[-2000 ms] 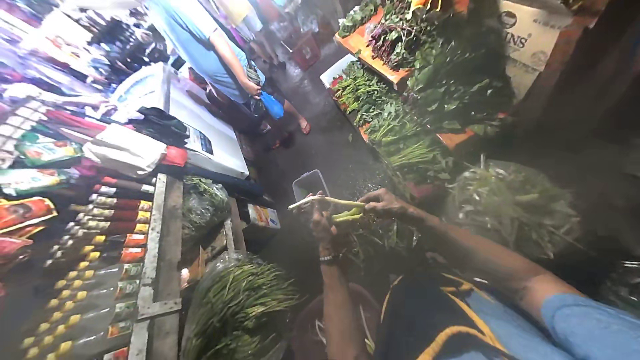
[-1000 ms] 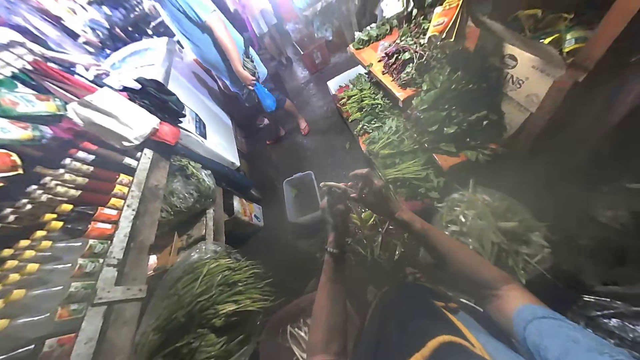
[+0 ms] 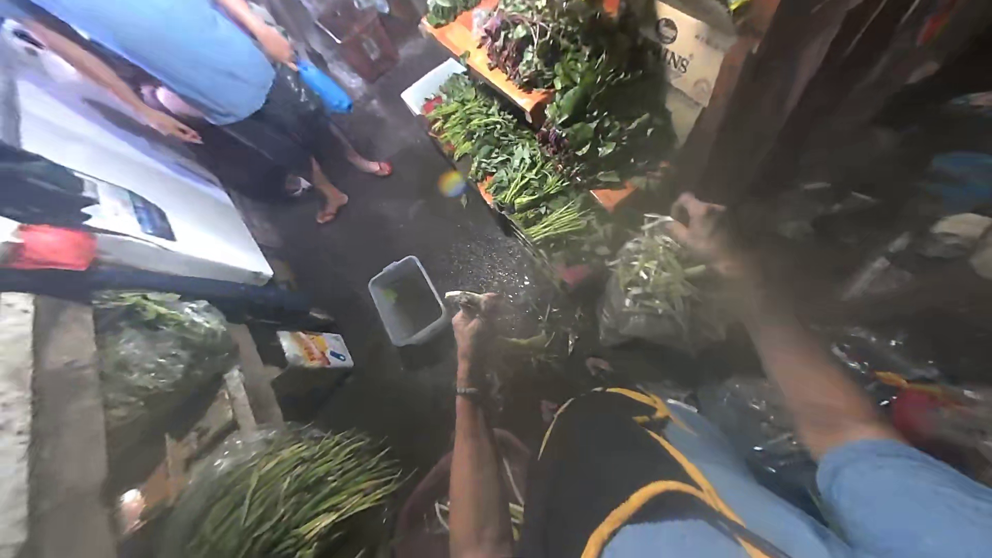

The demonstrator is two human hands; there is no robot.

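My left hand point(image 3: 471, 314), with a band on its wrist, is closed around a small pale object point(image 3: 463, 296), too blurred to name, just right of a translucent plastic bin point(image 3: 407, 302). Farther right and up, my right hand point(image 3: 701, 225) is at the top of a clear plastic bag of cut green stalks point(image 3: 659, 271); blur hides whether its fingers grip any of them. Below my left hand, a dark reddish tub point(image 3: 422, 504) with a few pale stalks is partly behind my forearm.
Leafy greens point(image 3: 511, 147) lie on orange-edged stands ahead. A large bag of long green pods or stalks point(image 3: 294, 496) stands lower left, beside wooden slats point(image 3: 70, 418). A person in a blue shirt point(image 3: 209, 62) stands by a white chest point(image 3: 139, 194) at upper left. A cardboard box point(image 3: 694, 54) is at upper right.
My hands, together over a pale stalk two seconds ago, are now apart. My right hand has moved right, to the bag of stalks. The view has also shifted.
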